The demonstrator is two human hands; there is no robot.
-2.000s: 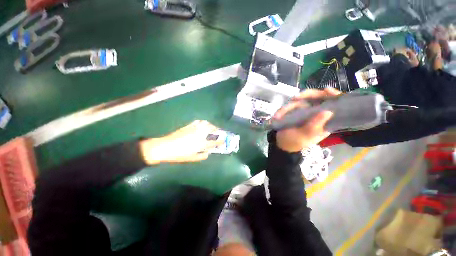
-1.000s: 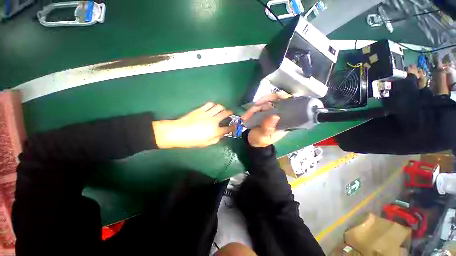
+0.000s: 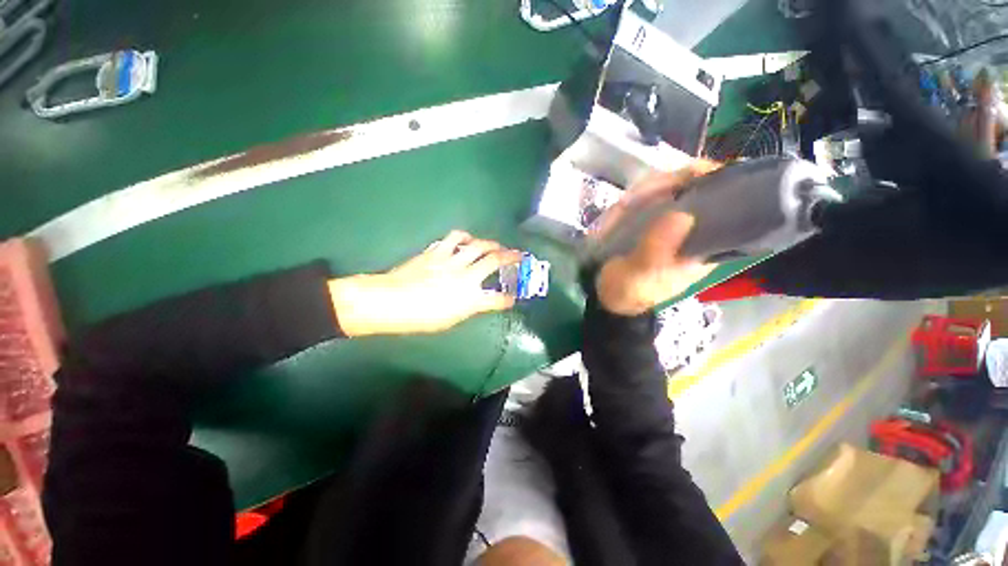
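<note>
My left hand [image 3: 426, 290] holds a loop-shaped workpiece on the green bench. Its blue-and-white end block [image 3: 533, 276] sticks out past my fingertips; my fingers cover the rest. My right hand [image 3: 652, 260] is closed around a thick dark-grey electric screwdriver [image 3: 746, 210], to the right of the workpiece. The screwdriver's front end is by the light tray of the black-and-silver screw feeder [image 3: 652, 111]. The bit is too blurred to make out, and no screw can be told.
Another loop workpiece [image 3: 94, 85] lies at the upper left, one more [image 3: 564, 11] behind the feeder. A salmon-red crate [image 3: 28, 332] stands at the left edge. A neighbour's dark sleeve [image 3: 917, 232] reaches in at right. A carton of loops [image 3: 688, 334] is below the bench edge.
Since one second ago, the screwdriver has moved right, away from the workpiece, to beside the feeder tray. My left hand still holds the workpiece. The neighbour's arm now covers more of the upper right.
</note>
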